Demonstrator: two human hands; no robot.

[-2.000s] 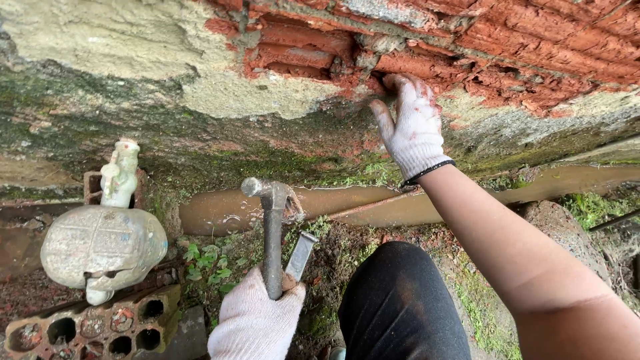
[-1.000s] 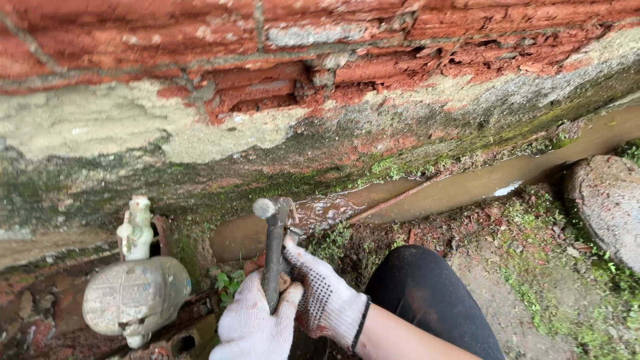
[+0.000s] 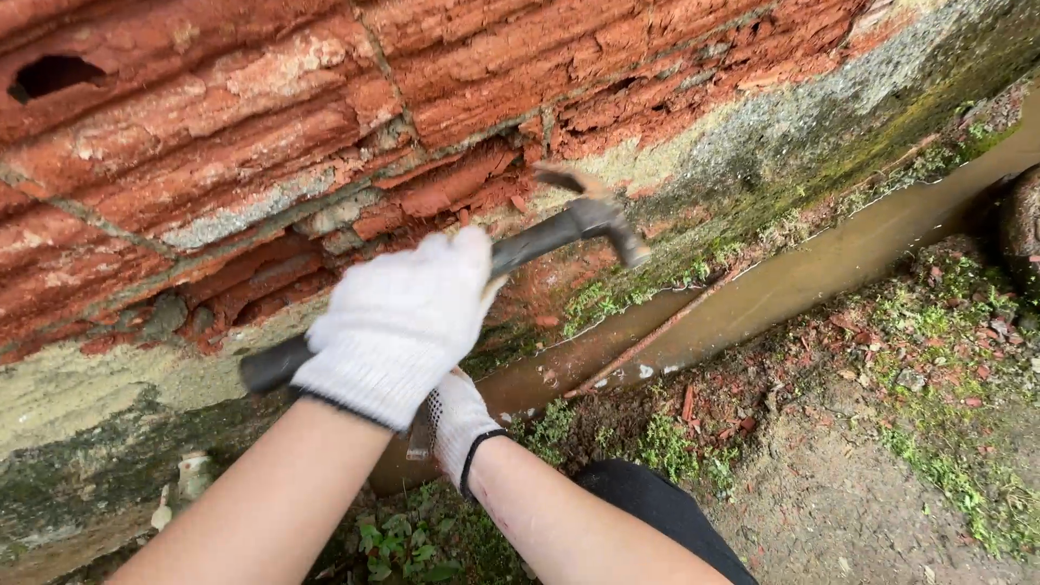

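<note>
My left hand (image 3: 398,325), in a white knit glove, is closed around the dark handle of a claw hammer (image 3: 536,242). The hammer head is near the broken lower edge of a red hollow-brick wall (image 3: 268,122), with its claw toward the bricks. My right hand (image 3: 459,418), in a white glove with dark dots, is just below and partly behind my left hand. From it a flat metal tool (image 3: 419,439) sticks out on the left side; the rest of the tool and most of the right fingers are hidden.
Muddy water fills a narrow channel (image 3: 780,280) along the mossy wall base, with a thin rusty rod (image 3: 658,331) across it. A rounded stone (image 3: 1022,227) lies at the right edge. A pale plastic fitting (image 3: 195,475) is at lower left, and a dark-clothed knee (image 3: 662,512) is below.
My right hand was at the wall, then came to my left hand, which held the hammer and flat tool together. Now the hammer is raised toward the wall in my left hand, apart from the flat tool.
</note>
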